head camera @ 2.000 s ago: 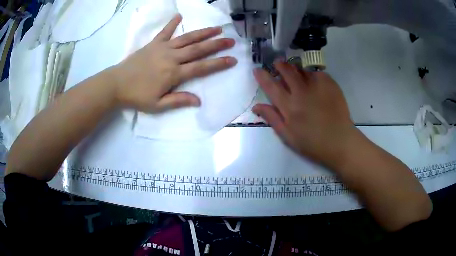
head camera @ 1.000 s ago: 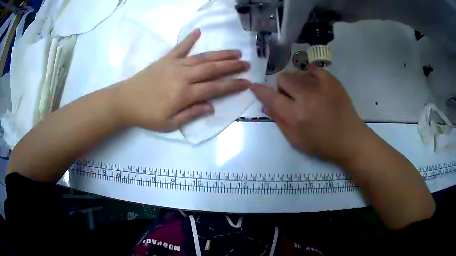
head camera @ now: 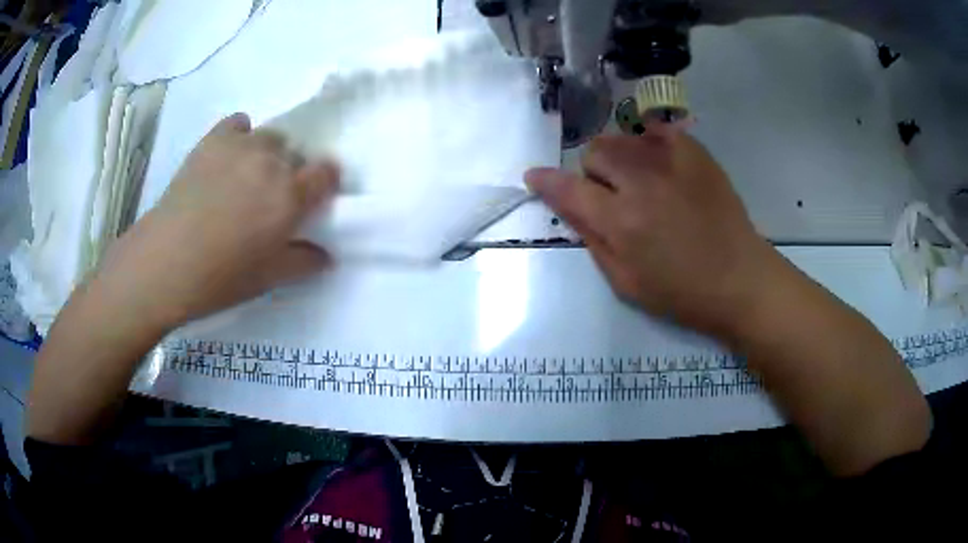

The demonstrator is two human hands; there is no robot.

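Observation:
A white fabric piece (head camera: 425, 159) lies left of the presser foot (head camera: 549, 85), its lower part folded or lifted and blurred by motion. My left hand (head camera: 249, 212) is at the left side of the piece, blurred, with fingers curled and thumb and fingers at the cloth's edge. My right hand (head camera: 658, 207) is just below and right of the foot. Its index fingertip touches the cloth's right corner; its other fingers are bent under. Whether the right hand pinches the cloth cannot be told.
The white sewing machine head (head camera: 732, 13) is above right, with a cream ribbed knob (head camera: 662, 97). Layered white pieces (head camera: 115, 159) and a flat white pile (head camera: 186, 37) lie at left. A crumpled scrap (head camera: 926, 255) lies far right. A ruler scale (head camera: 467, 380) runs along the front edge.
My left hand has gone from lying flat on the cloth to its left edge, fingers curled. The cloth has changed from flat to folded or lifted. My right hand stays near the foot.

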